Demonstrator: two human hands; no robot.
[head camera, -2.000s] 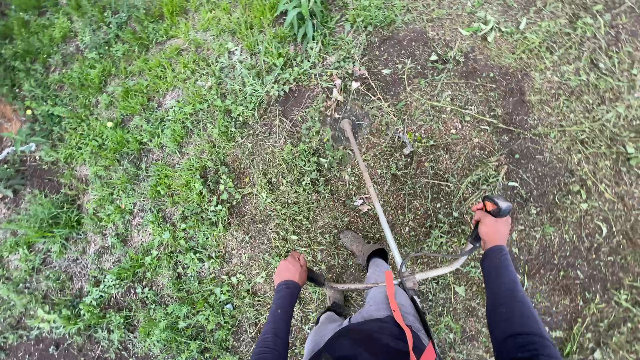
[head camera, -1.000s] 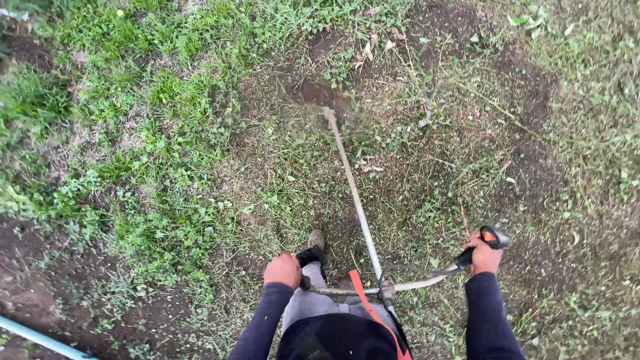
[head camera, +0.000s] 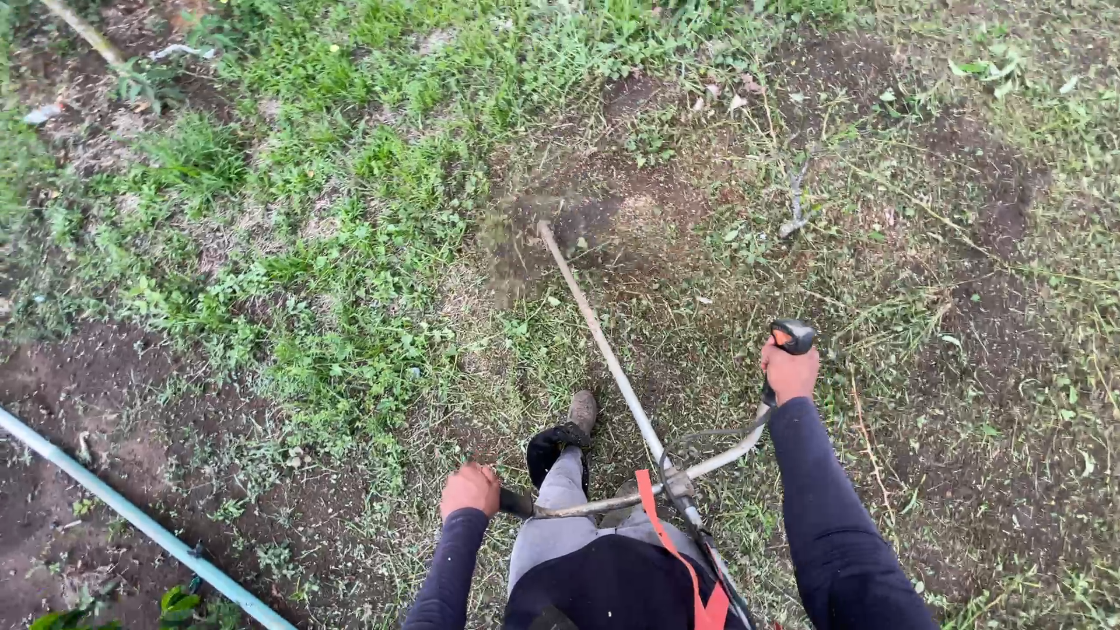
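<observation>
A brush cutter's metal shaft (head camera: 604, 346) runs from my waist up and left to the ground, where its cutting head is blurred among flying clippings. My left hand (head camera: 471, 490) is closed around the left grip of the handlebar (head camera: 586, 506). Around the black and orange throttle grip (head camera: 793, 336) at the handlebar's right end, my right hand (head camera: 790, 369) is closed. An orange harness strap (head camera: 669, 542) hangs across my front beside the shaft. One boot (head camera: 583, 411) shows below the shaft.
Uncut green weeds (head camera: 350, 350) grow to the left. A light blue pipe (head camera: 140, 521) crosses bare soil at lower left. A cut branch (head camera: 794, 206) and long stems lie on clippings to the right. A pale pole (head camera: 86, 31) stands at upper left.
The brush cutter's head has swung left toward the green weeds, with both hands staying on the handlebar. The view has shifted, showing more of the pipe at lower left.
</observation>
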